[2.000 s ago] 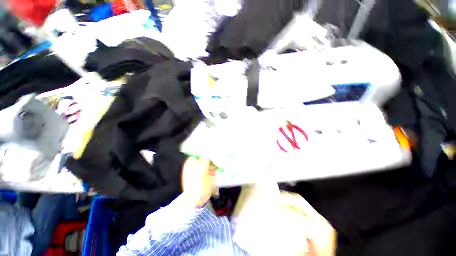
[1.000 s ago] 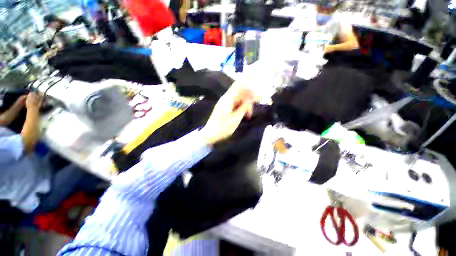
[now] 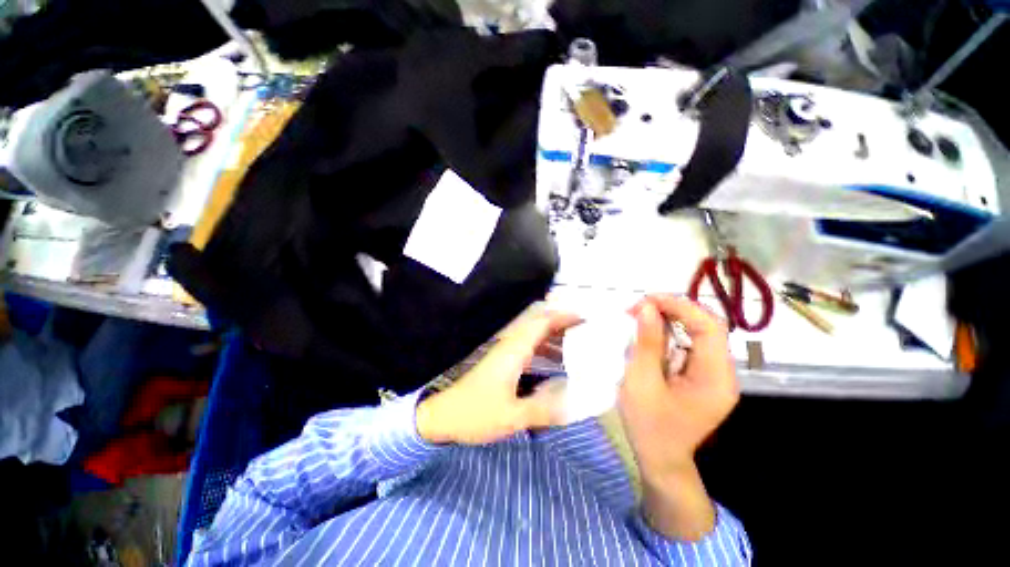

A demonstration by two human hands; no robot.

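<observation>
A small white piece (image 3: 599, 357), paper or cloth, is held between my two hands in front of my chest, at the table's front edge. My left hand (image 3: 501, 382) grips its left side with thumb and fingers. My right hand (image 3: 678, 382) pinches its right side. A white square piece (image 3: 452, 227) lies on the black cloth (image 3: 332, 144) left of the needle area. The white sewing machine (image 3: 820, 166) stands right of the cloth, with a black strip (image 3: 714, 138) over its arm. Neither hand touches the machine.
Red-handled scissors (image 3: 731, 294) and thin tools (image 3: 817, 305) lie on the table (image 3: 792, 352) right of my hands. At left are a neighbouring machine (image 3: 89, 150), another red pair of scissors (image 3: 196, 126) and a blue basket (image 3: 210, 443) below the table.
My left hand has come back from reaching over the cloth to my chest. Both hands now hold a white piece. A white square now shows on the black cloth.
</observation>
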